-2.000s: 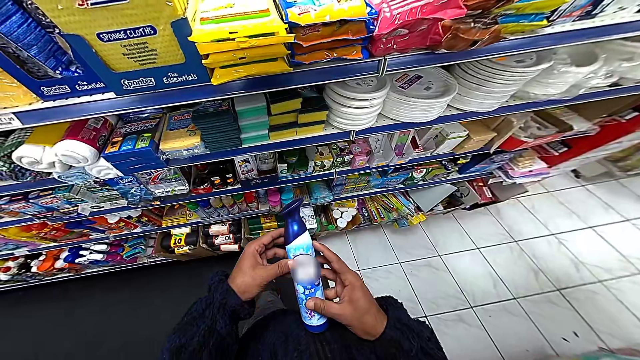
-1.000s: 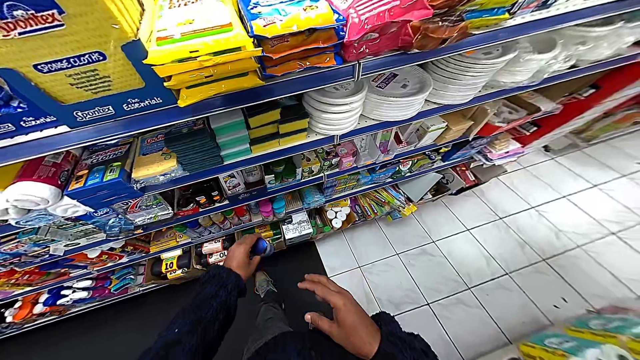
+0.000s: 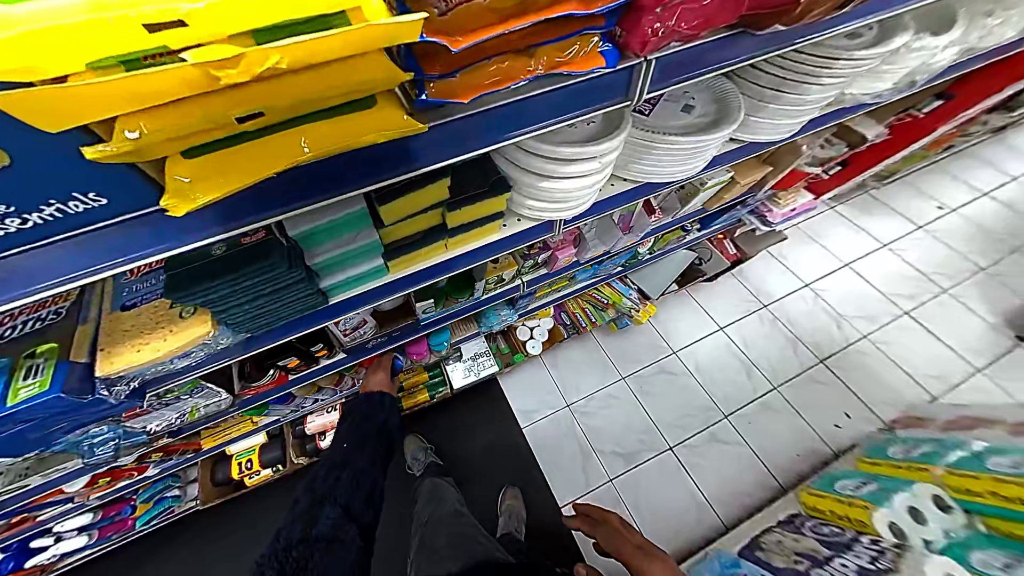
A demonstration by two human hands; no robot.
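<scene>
My left hand reaches down into a lower shelf on the left of centre, its fingers around a blue-topped spray can, of which only a small part shows. Pink and teal caps of other containers stand just right of it, and green-and-yellow packs lie below. At the bottom edge of the view, my right hand is over the floor, fingers apart and holding nothing; part of it is cut off.
Shelves hold sponges, dark scouring cloths and stacked white plates. Yellow packets overhang an upper shelf edge. Toilet roll packs stand at the lower right. Black matting meets white floor tiles; my shoes are on the matting.
Two seconds ago both hands held the blue spray can before me. My right hand has let go of it, and my left hand has carried it down to the lower shelf.
</scene>
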